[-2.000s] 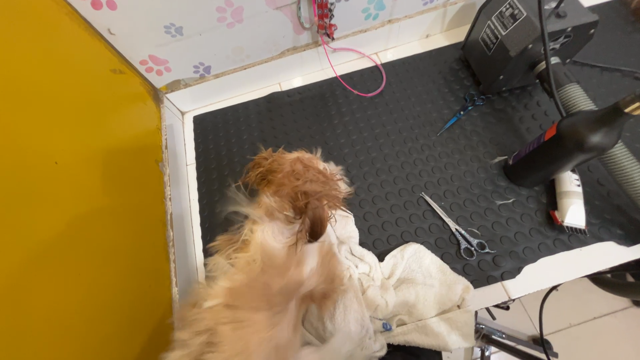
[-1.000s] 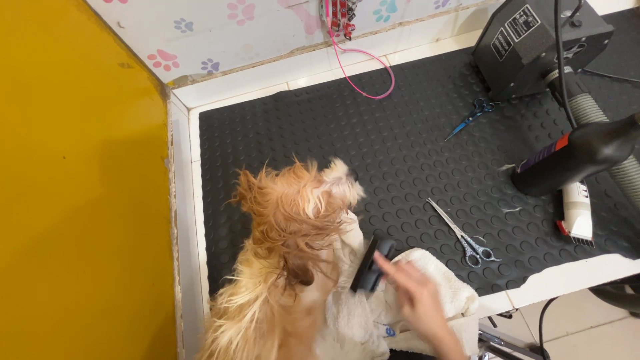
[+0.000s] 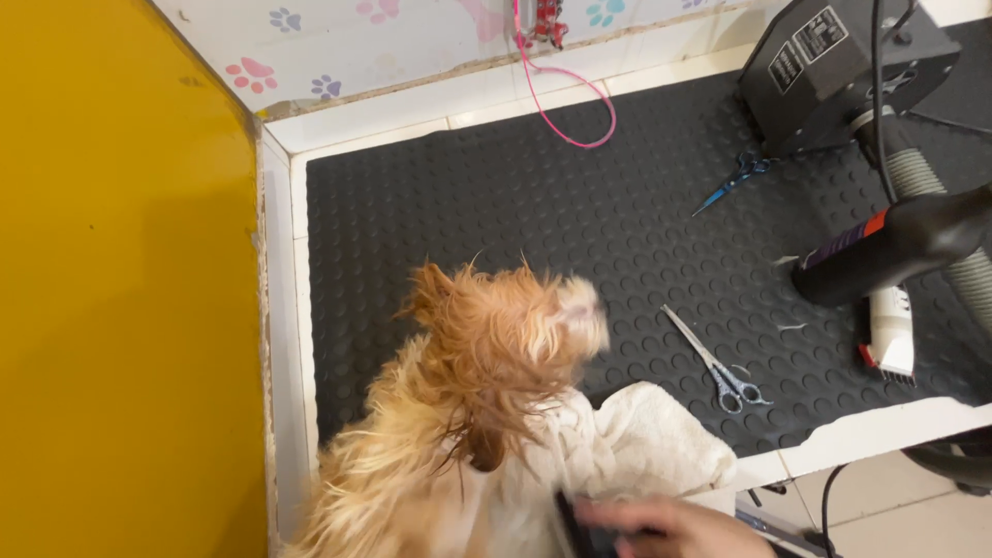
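A small dog [image 3: 496, 333] with damp tan and cream fur is on the black rubber mat [image 3: 403, 209], its head turned to the right. My right hand [image 3: 674, 527], blurred at the bottom edge, grips a black brush [image 3: 577, 519] beside the dog's chest; the brush's bristle side cannot be made out. A cream towel [image 3: 659, 442] lies bunched against the dog, just above my right hand. My left hand does not show.
Steel scissors [image 3: 713, 364] and blue scissors [image 3: 728, 186] lie on the mat. At the right are a black bottle [image 3: 876, 248], a white clipper [image 3: 891, 329] and a black dryer [image 3: 829, 77] with a ribbed hose [image 3: 914, 170]. A pink loop [image 3: 570, 139] hangs at the wall.
My right hand was out of view two seconds ago, then appeared with the black brush over the towel. Now hand and brush are lower. The dog's head has turned to the right.
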